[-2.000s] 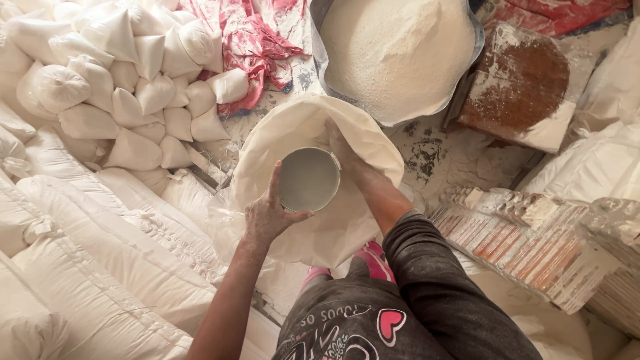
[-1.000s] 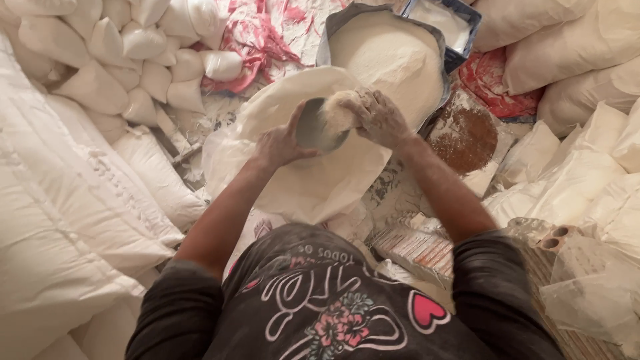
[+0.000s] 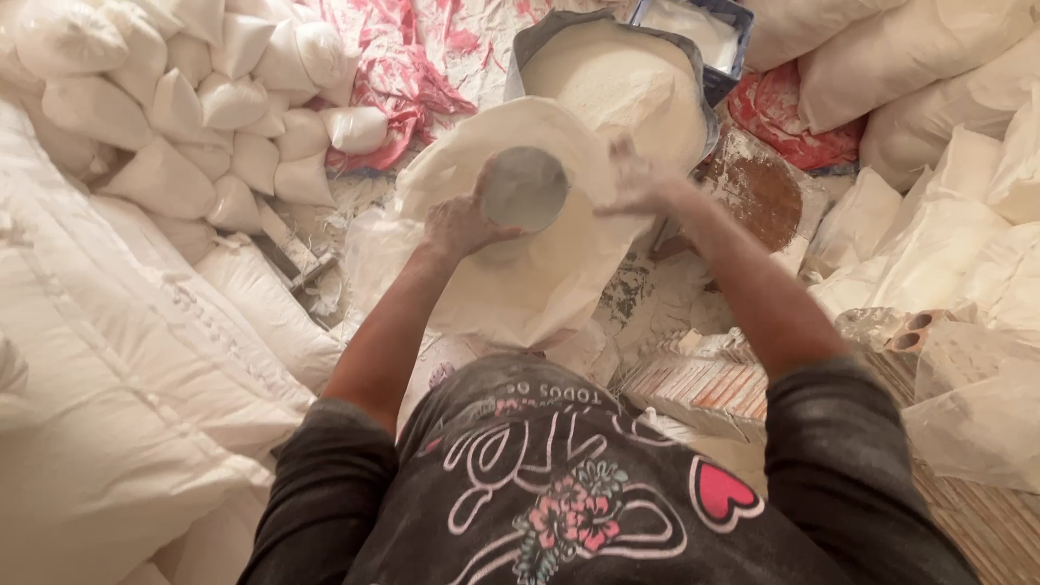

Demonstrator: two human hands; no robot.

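My left hand [image 3: 463, 221] grips a round metal container [image 3: 525, 188] by its side, over the mouth of an open white sack [image 3: 528, 296]. Pale powder shows inside the sack. My right hand [image 3: 638, 183], blurred, has its fingers spread and holds nothing; it is over the sack's right edge, near a large grey-lined tub [image 3: 705, 134] heaped with off-white powder [image 3: 617, 81]. What lies inside the metal container is hard to tell.
Small filled plastic bags [image 3: 236, 101] are piled at the upper left, with large white sacks [image 3: 106, 325] below. A blue crate [image 3: 735, 65] stands behind the tub. Hollow bricks [image 3: 691, 378] and a powdery brown surface [image 3: 756, 191] are on the right.
One second ago my right hand held a clump of powder at the container's rim; now it is empty and farther right. Two seconds ago it was at the sack's inner edge. The view has shifted.
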